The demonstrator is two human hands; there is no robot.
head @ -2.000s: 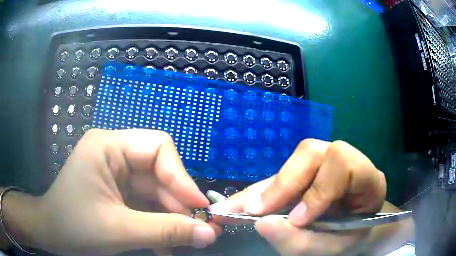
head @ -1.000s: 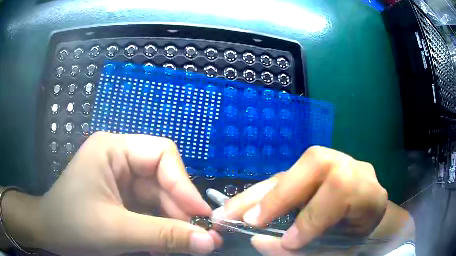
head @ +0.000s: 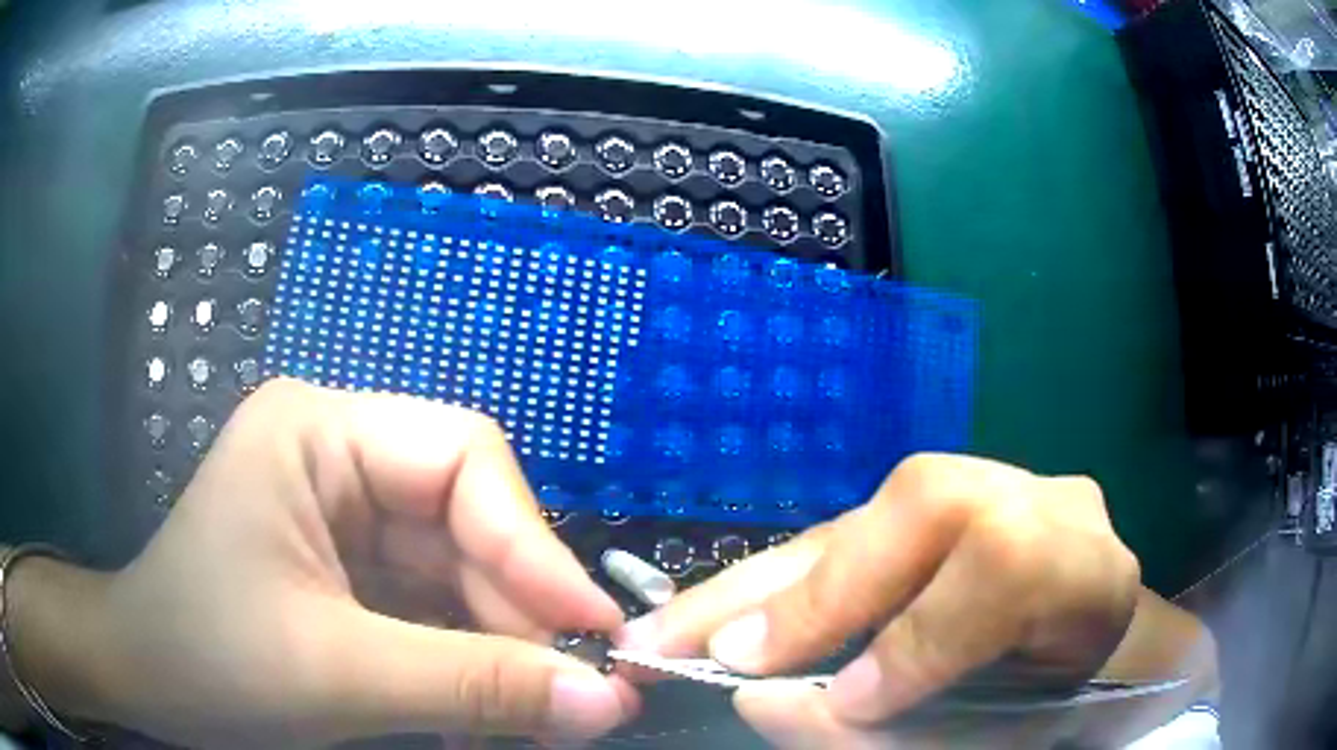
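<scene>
My left hand pinches a small dark round component between thumb and forefinger, near the bottom middle. My right hand holds thin silver tweezers, seen nearly edge-on, with the tip at the component's right edge. Whether the tip grips anything is too small to tell. A whitish rounded piece, possibly a finger cot, shows beside the right fingertips. A translucent blue film with rows of tiny white pads lies over the black component tray.
The black tray's pockets hold shiny round parts. The tray lies on a glossy green mat. More black trays stand at the right edge, with clear plastic at the top right corner. A thin band circles my left wrist.
My right hand has shifted slightly down, and the tweezers have changed angle at the component. The whitish piece shows more fully. My left hand has stayed almost still, keeping its pinch.
</scene>
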